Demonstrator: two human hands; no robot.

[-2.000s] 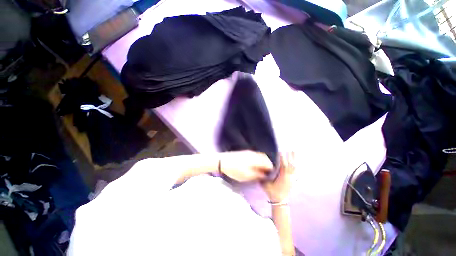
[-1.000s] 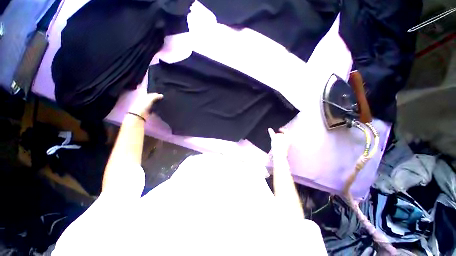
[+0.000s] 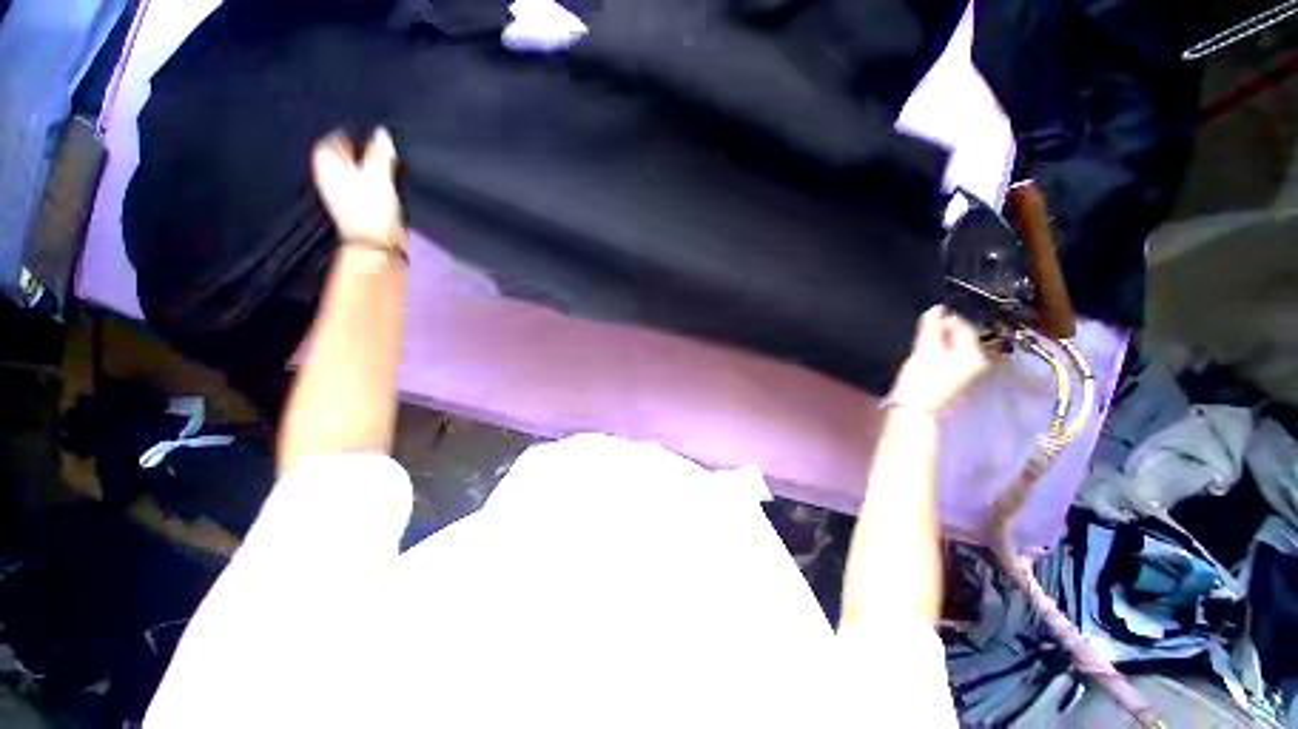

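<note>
A wide black cloth piece, blurred, is spread between my hands over the table. My left hand grips its left end, beside the layered black stack; the thumb and a finger show above the cloth. My right hand is closed at its lower right corner, just below and left of the steam iron. The cloth covers part of the stack's edge and reaches close to the iron's soleplate. Where the piece meets the black cloth behind it is hard to tell.
The lilac table cover shows along the near edge. The pinkish hose runs from the iron off the right edge. Dark cloth hangs at far right. Grey and blue cloth is heaped below right.
The cloth between my hands has been lifted off the table and stretched wider. My left hand has moved up and left, my right hand right, towards the iron.
</note>
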